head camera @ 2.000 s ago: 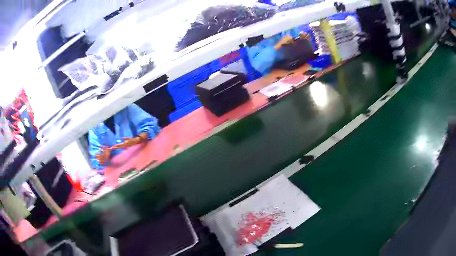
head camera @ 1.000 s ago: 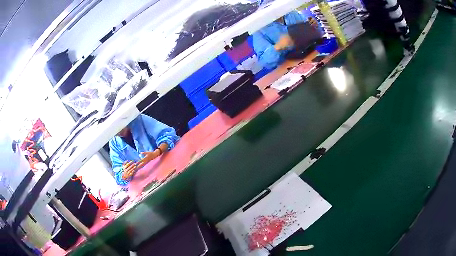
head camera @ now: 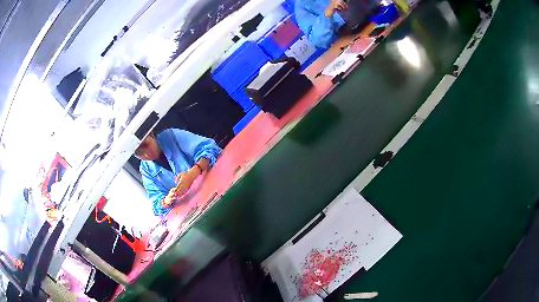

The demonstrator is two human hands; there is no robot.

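Neither of my hands is in the picture. Nearest in front of me, a white sheet (head camera: 372,226) lies tilted on the green surface with a heap of tiny pink-red specks (head camera: 322,270) on its lower part. A thin dark strip lies at the sheet's lower edge, and another dark strip (head camera: 309,228) at its upper left edge. A short pale stick (head camera: 360,295) lies just below the sheet. A dark tray with a flat panel (head camera: 216,283) stands left of the sheet, cut off by the bottom edge and blurred.
A pale rail (head camera: 408,133) separates the green surface (head camera: 455,194) from a dark glossy strip. Beyond is a pink bench (head camera: 254,138) with a black box stack (head camera: 281,94) and blue crates (head camera: 239,71). Two people in blue smocks sit there. A white shelf beam crosses the upper left.
The view has tilted and shifted, so the sheet sits slightly further right and the dark tray shows less. The far person at the top has moved their hands.
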